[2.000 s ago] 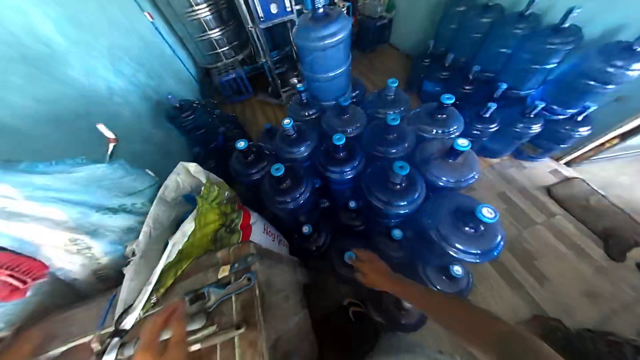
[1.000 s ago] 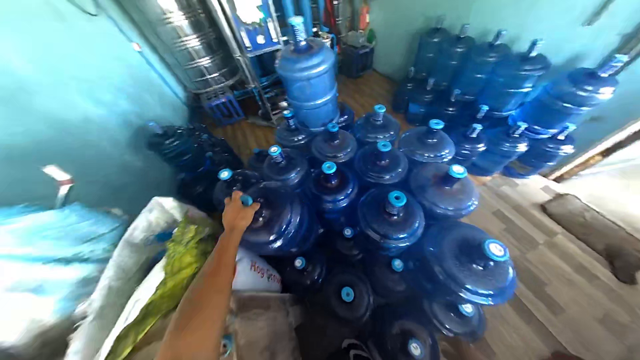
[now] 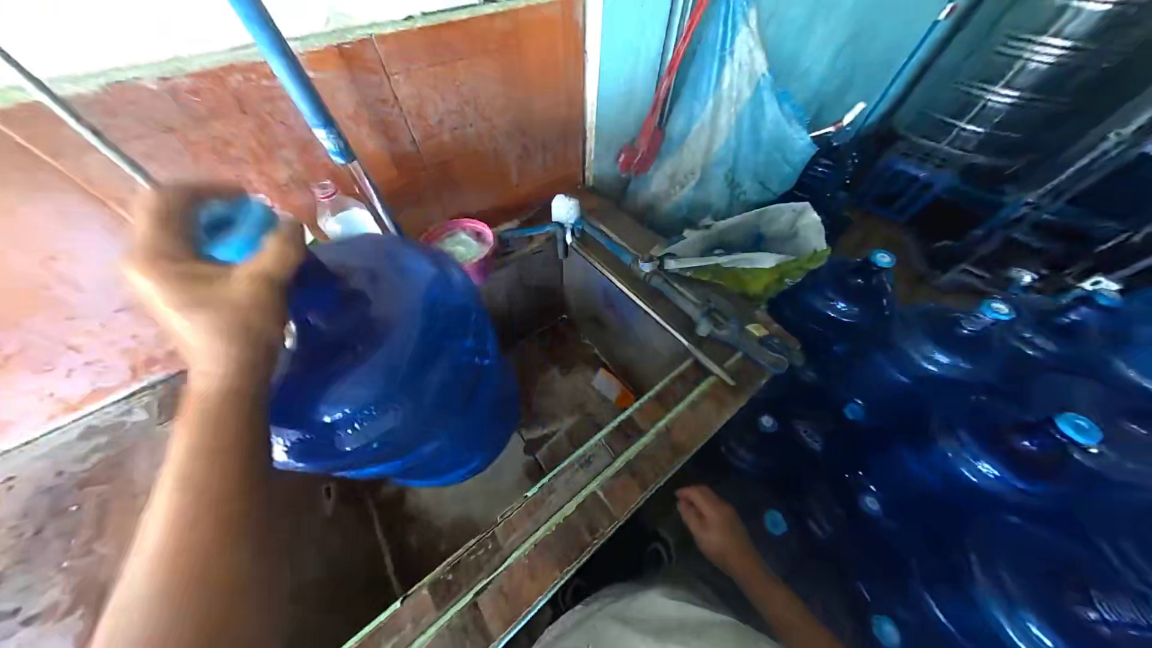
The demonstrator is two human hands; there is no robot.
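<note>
A large blue water jug point(image 3: 387, 360) hangs tilted over a tiled basin point(image 3: 504, 477), its neck and light-blue cap gripped by my left hand point(image 3: 211, 261). The hand and cap are blurred by motion. My right hand point(image 3: 715, 526) hangs low beyond the basin's tiled rim, near the standing jugs, with its fingers curled; whether anything is in it cannot be told. Many more blue jugs point(image 3: 1017, 459) with light-blue caps stand on the floor at the right.
At the basin's back are a pink bucket point(image 3: 463, 243), a plastic bottle point(image 3: 346, 216) and a white-topped tap point(image 3: 565, 211). A wrench point(image 3: 738, 337) and an open sack point(image 3: 747, 252) lie on the ledge. A blue pole point(image 3: 288, 72) slants down behind the held jug.
The view has swung far to the left, onto the basin. My left hand, on a jug's neck among the standing jugs one second ago, now holds a jug over the basin.
</note>
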